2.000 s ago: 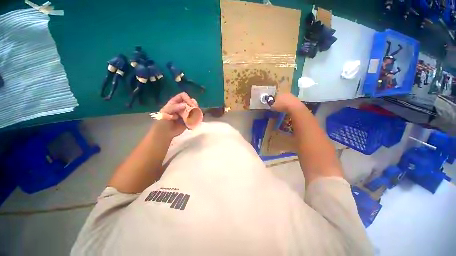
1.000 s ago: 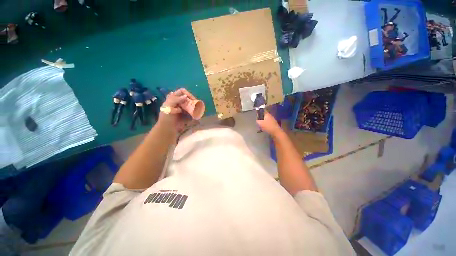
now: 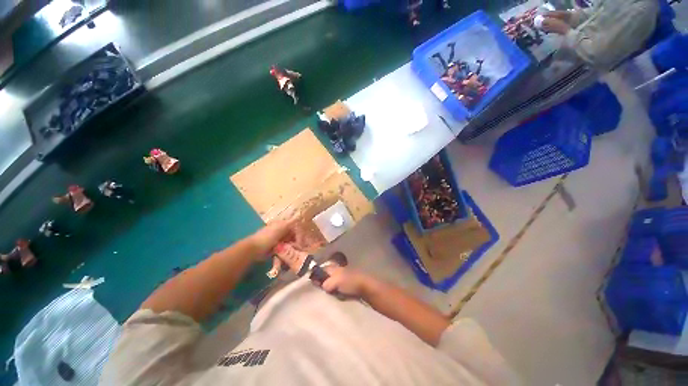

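Observation:
My left hand (image 3: 281,235) holds a flesh-orange upper body (image 3: 293,258) with a reddish top, low over the near edge of the bench. My right hand (image 3: 338,280) holds a dark leg piece (image 3: 317,270) at the lower end of the upper body; the two appear to touch, but how far they are joined cannot be told. Beside them, a round white spot (image 3: 337,219) lies on a pale square (image 3: 324,227) on the stained cardboard sheet (image 3: 290,175).
Figures (image 3: 162,160) and parts lie on the dark green belt. A grey-black tray (image 3: 83,94) of dark pieces stands beyond. Black wrap (image 3: 343,132), a blue crate (image 3: 471,64) of figures and floor crates (image 3: 543,147) are rightward. Another person (image 3: 618,30) works at upper right.
The view has turned, bringing the belt and tray into sight. The right hand has brought the leg piece from the pale square to the upper body in the left hand.

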